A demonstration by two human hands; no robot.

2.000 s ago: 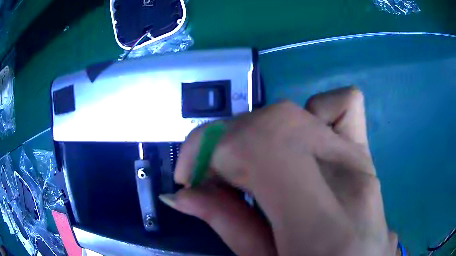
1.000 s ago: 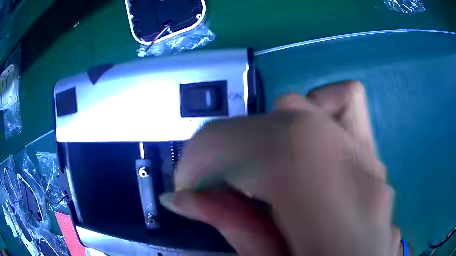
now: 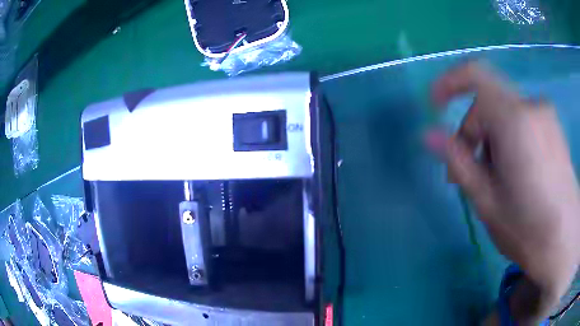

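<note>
The screw feeder (image 3: 197, 137) stands in front of me, with a silver-white top and black rocker switch (image 3: 259, 130) marked ON. Its dark bin (image 3: 140, 235) is open to view, crossed by a narrow silver rail (image 3: 193, 245) with two screws. My right hand (image 3: 502, 146) is blurred above the bench, right of the feeder and apart from it. Its thumb and index fingertips look apart. A thin green strip (image 3: 470, 223) shows just below the fingers; blur hides whether they hold it. My left hand is out of the picture.
A dark housing half (image 3: 238, 22) with a white rim lies on plastic behind the feeder. A bagged white part (image 3: 20, 109) and crinkled bags (image 3: 38, 248) lie left, beside a red-pink mat (image 3: 92, 296). A black cable (image 3: 341, 255) runs along the feeder's right side.
My right hand has moved up and right, off the feeder, uncovering the bin's right part. Its fingertips have spread. The feeder and housing half sit slightly further right in view.
</note>
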